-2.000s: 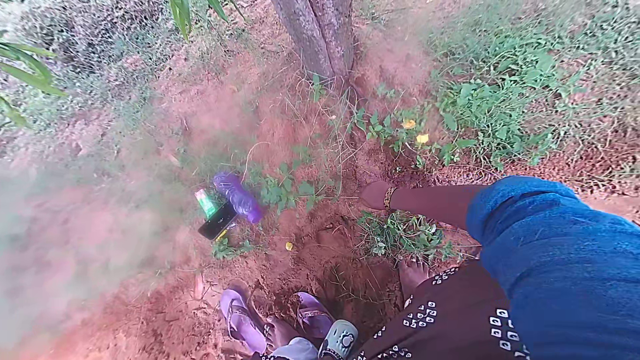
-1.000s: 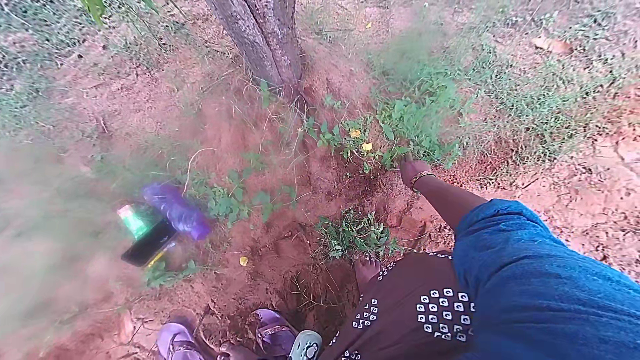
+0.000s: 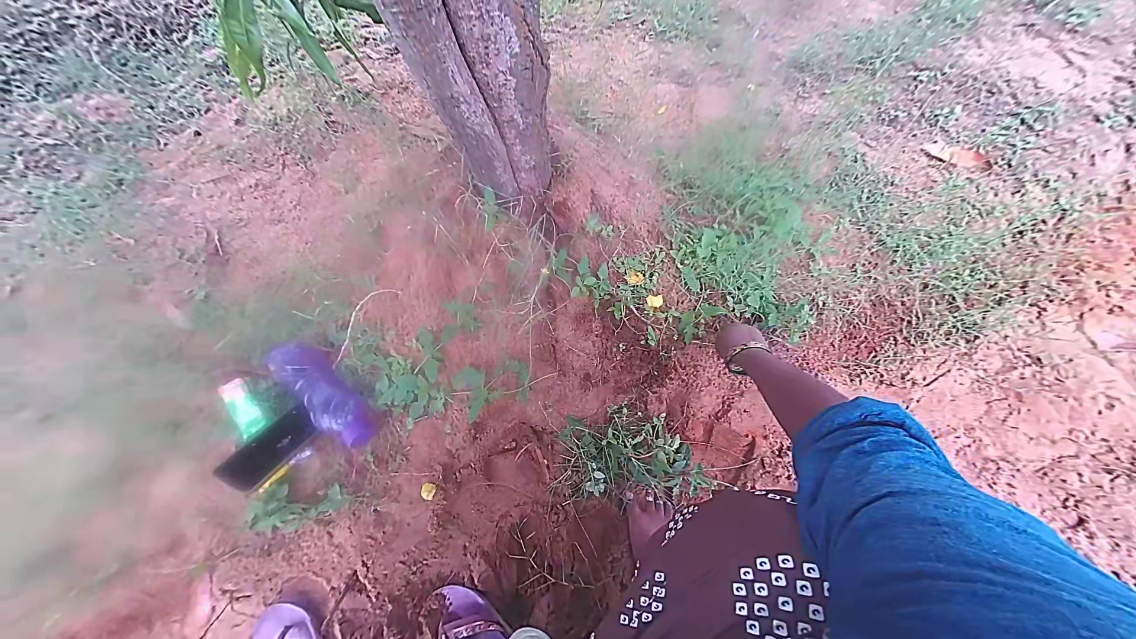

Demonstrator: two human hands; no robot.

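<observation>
My right hand, with bangles at the wrist and a blue sleeve above it, reaches down to low green weeds to the right of the tree trunk. Its fingers are hidden among the leaves, so whether they hold a stem does not show. Left of the hand, small yellow flowers grow on the weeds. A small heap of green plants lies on the red soil beside my bare foot. My left hand is out of view.
A tree trunk rises at top centre. At left lie a purple bottle, a dark phone-like object and a green-and-white item. Purple sandals stand at the bottom edge, near brown patterned cloth.
My right hand has moved from bare soil near the plant heap out to the weeds beyond it. The view has shifted.
</observation>
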